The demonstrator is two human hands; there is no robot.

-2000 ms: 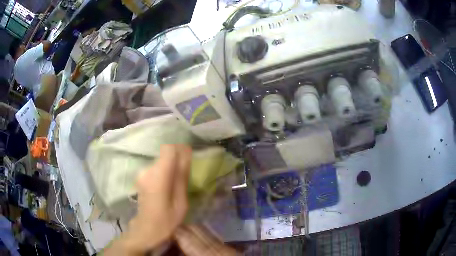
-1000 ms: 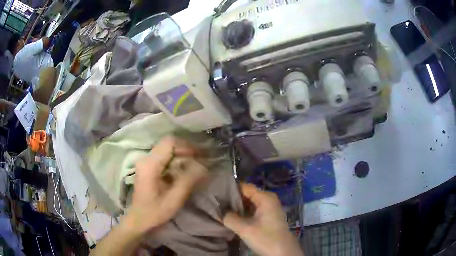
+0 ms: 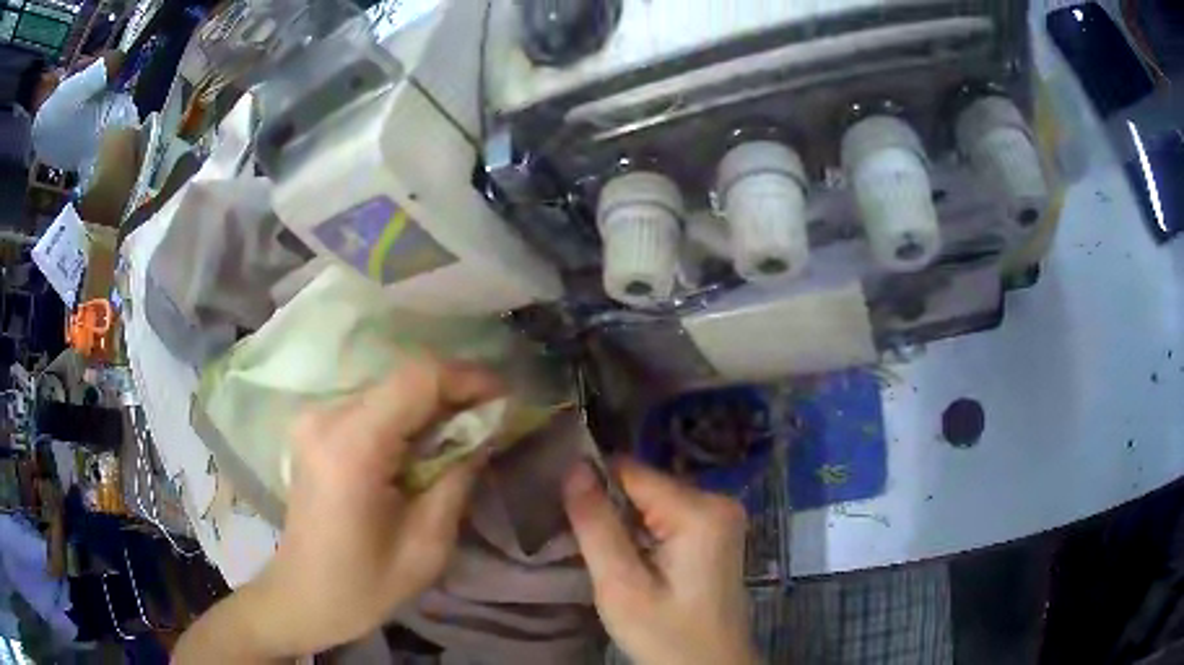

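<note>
My left hand (image 3: 370, 500) pinches the edge of the pale green cloth (image 3: 292, 357), left of and below the machine's needle area. My right hand (image 3: 662, 546) pinches the edge of the taupe cloth (image 3: 519, 591) between thumb and fingers, close to the front of the cream-white overlock machine (image 3: 429, 169). The taupe cloth runs between the hands and hangs down in folds toward me. A yellow-green edge shows at my left fingertips. The needle area is blurred and partly hidden.
Four ribbed white dials (image 3: 766, 214) are on the machine front. A blue pad (image 3: 838, 442) with thread scraps lies below them, a dark round disc (image 3: 962, 422) to its right. A phone (image 3: 1101, 59) is at the upper right. An orange object (image 3: 91, 327) is far left.
The machine appears larger and nearer as the view has shifted. Both hands remain at the cloth; my left hand has gathered a yellow-green edge, and my right hand still grips the taupe edge.
</note>
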